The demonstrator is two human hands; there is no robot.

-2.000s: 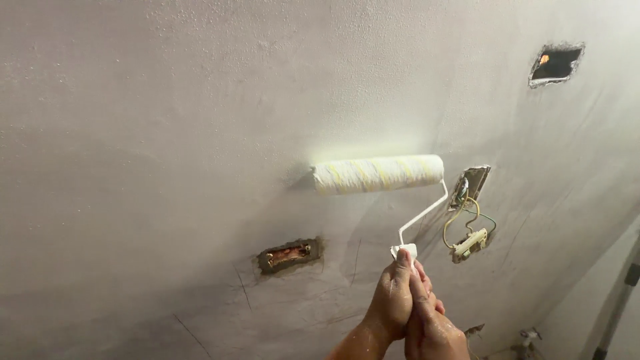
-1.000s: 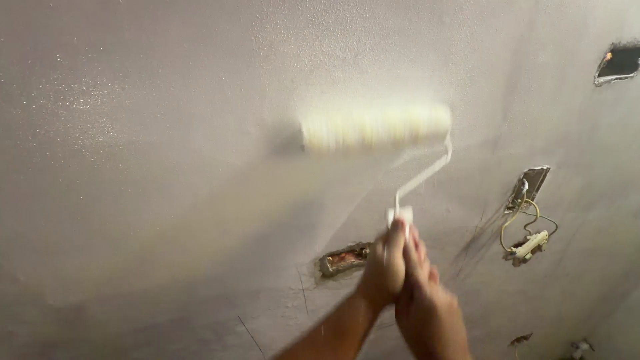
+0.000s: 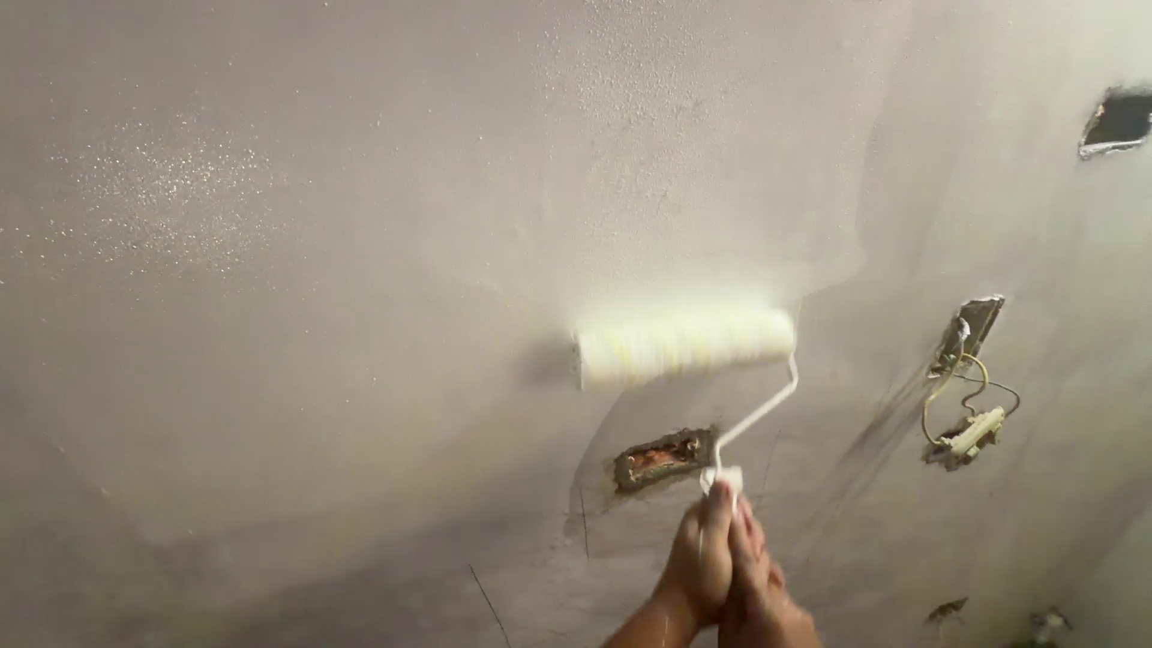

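Note:
A paint roller with a white, faintly yellow-striped sleeve lies against the plastered wall, its sleeve blurred by motion. Its white bent frame runs down to the handle at the lower centre. My left hand and my right hand are wrapped together around that handle, which their fingers mostly hide. Just left of the roller frame is a recessed wall box with rough edges and something reddish inside.
Right of the roller, a cut-out has wires leading to a hanging socket fitting. Another rectangular opening is at the upper right. Small holes with fittings show at the lower right. Fine droplets speckle the wall at left.
Both hands stay on the roller handle. Since one second ago, the roller has come down the wall, closer to the recessed box. The view has shifted left since the first frame.

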